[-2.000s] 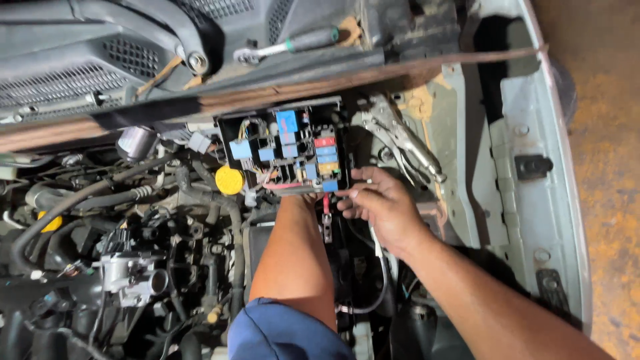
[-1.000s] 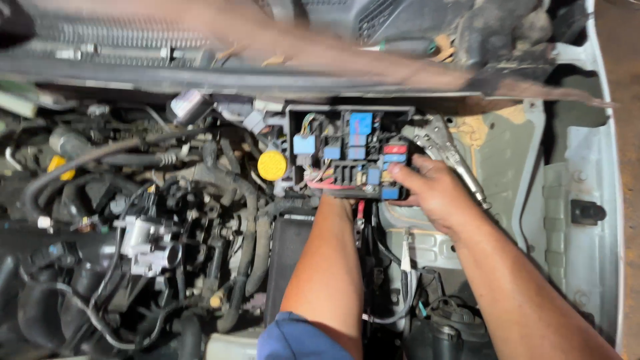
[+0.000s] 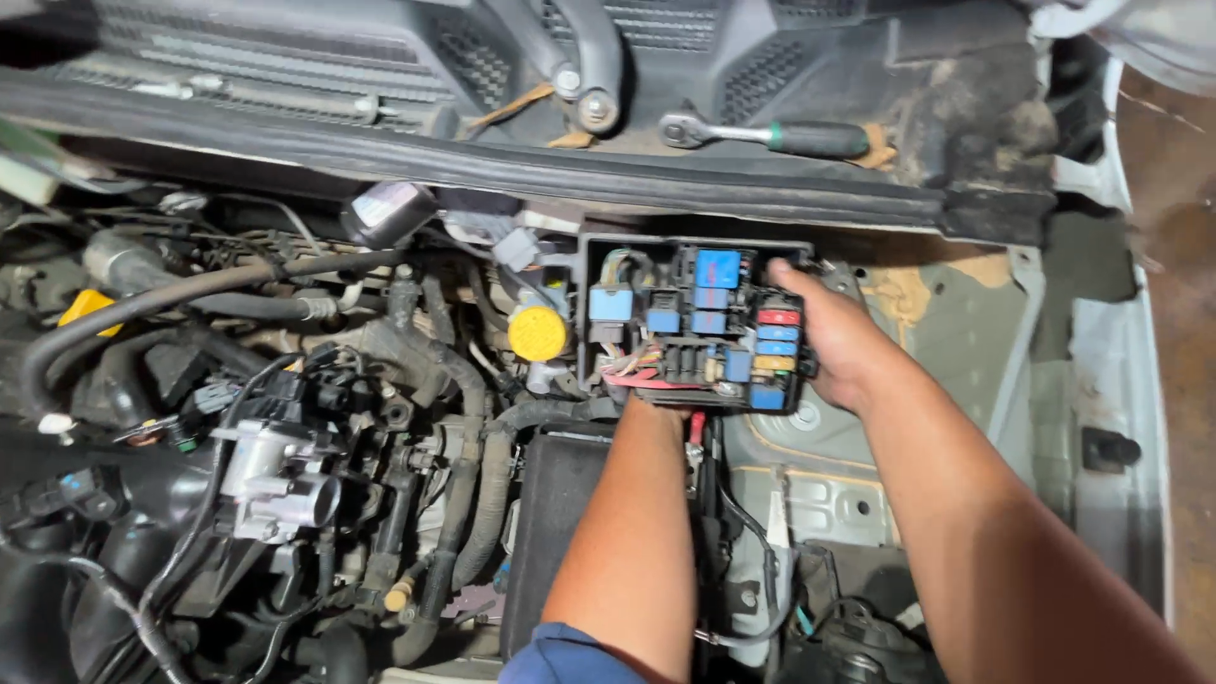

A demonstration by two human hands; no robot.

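A car's black fuse and relay box (image 3: 698, 328), with blue relays and red, blue and yellow fuses, lies uncovered near the rear of the engine bay. My right hand (image 3: 822, 328) grips its right side, with the thumb over the top right corner. Only the wrist of my left hand (image 3: 660, 408) shows, at the lower edge of the box; the fingers are hidden beneath or behind it. A red-sleeved cable terminal (image 3: 696, 437) hangs just below the box, right of my left wrist. Pink and other thin wires run across the box's lower left part.
A ratchet wrench (image 3: 760, 135) lies on the cowl above. Left of the box are a yellow cap (image 3: 538, 332), hoses and a metal throttle body (image 3: 275, 489). A black battery-like box (image 3: 556, 532) sits under my left forearm. The fender edge (image 3: 1140, 380) runs along the right.
My right hand has moved from the lower right corner of the fuse box up to its right side. The locking pliers seen beside the box earlier are now mostly hidden.
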